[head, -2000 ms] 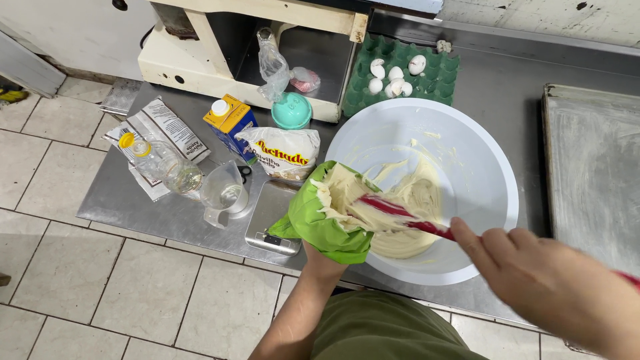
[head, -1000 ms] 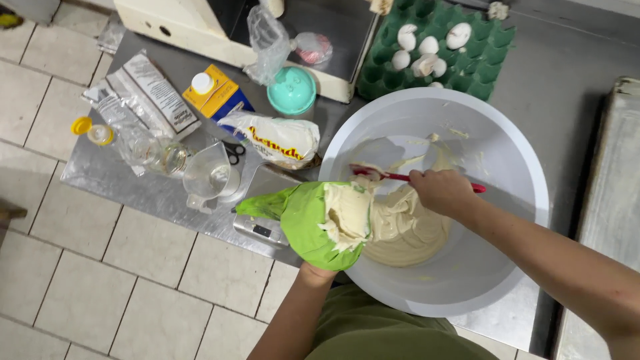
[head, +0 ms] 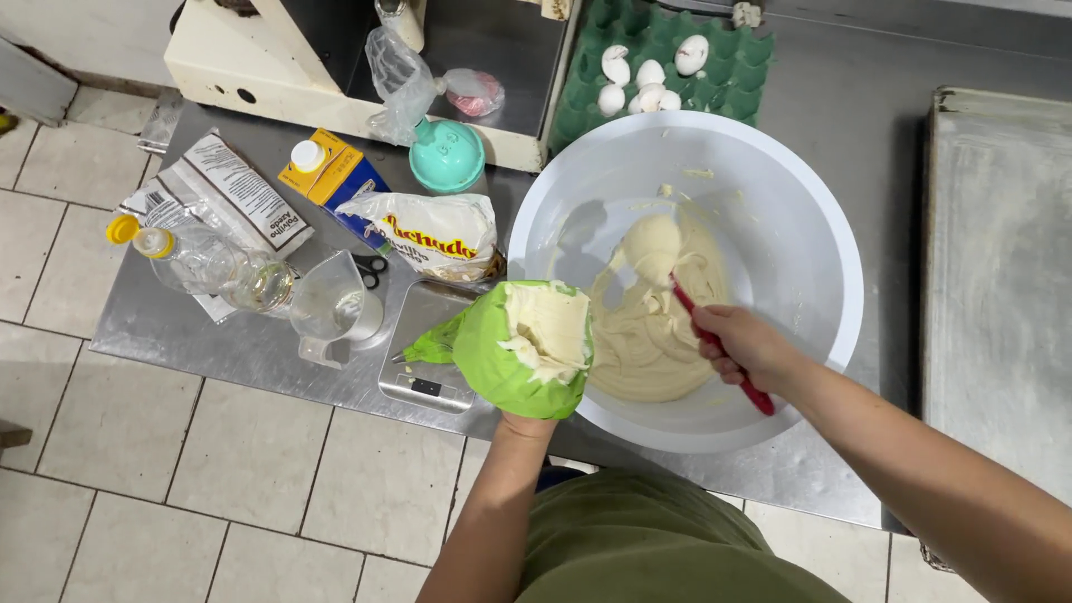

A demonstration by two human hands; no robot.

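My left hand is mostly hidden under the green piping bag, whose cuff is folded over it. Pale, thick batter fills the open mouth of the bag, and its metal-tipped end points left above a kitchen scale. In my right hand is the red handle of a spatula; its head is coated in batter and rests in or just over the batter in the large white bowl. The bag's right edge overlaps the bowl's left rim.
Behind the bowl lies a green egg tray with eggshells. To the left are a turquoise lidded container, a carton, a printed bag, scissors, a plastic jug and a clear bottle. A metal baking tray lies right.
The spatula was at the bag's mouth two seconds ago; my right hand has since brought it over into the bowl. My left hand still holds the bag beside the bowl's rim.
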